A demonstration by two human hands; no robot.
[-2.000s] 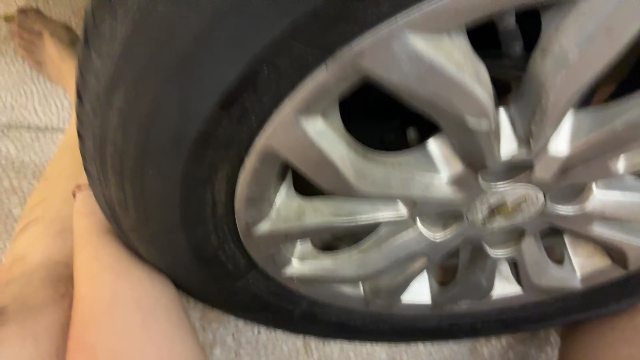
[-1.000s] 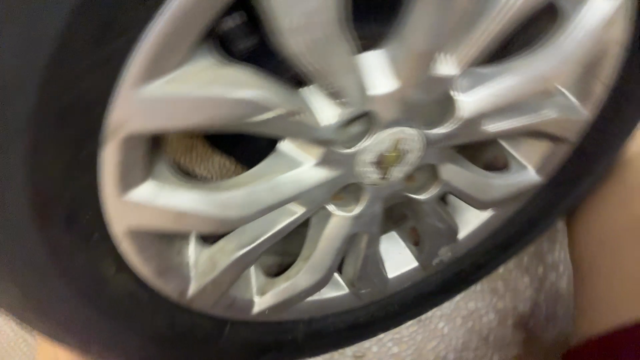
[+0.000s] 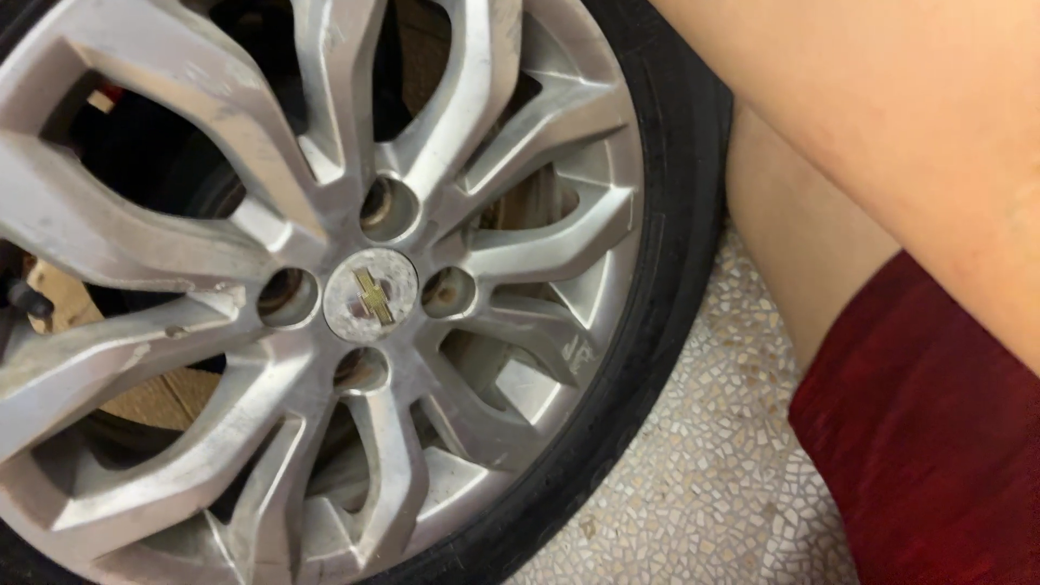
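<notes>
A silver alloy wheel rim (image 3: 561,256) with split, scuffed spokes fills the left and middle of the head view. Its round centre cap (image 3: 341,313) bears a gold Chevrolet emblem, and several recessed bolt holes (image 3: 448,292) surround it, brownish inside. A black rubber tyre (image 3: 678,146) rings the rim. Bare skin, seemingly my right forearm (image 3: 910,106), crosses the upper right beside the tyre. Both my hands are outside the picture, so what they hold or touch is hidden.
Below right of the tyre lies a speckled stone-chip floor (image 3: 682,455). A bare leg (image 3: 788,219) is close to the tyre's right edge, with dark red cloth (image 3: 918,431) over part of it. Dark and brown parts show between the spokes.
The view has swung a lot toward the wheel's right side. The limbs and foot seen at the left two seconds ago are out of view; more bare skin and red cloth show at the right.
</notes>
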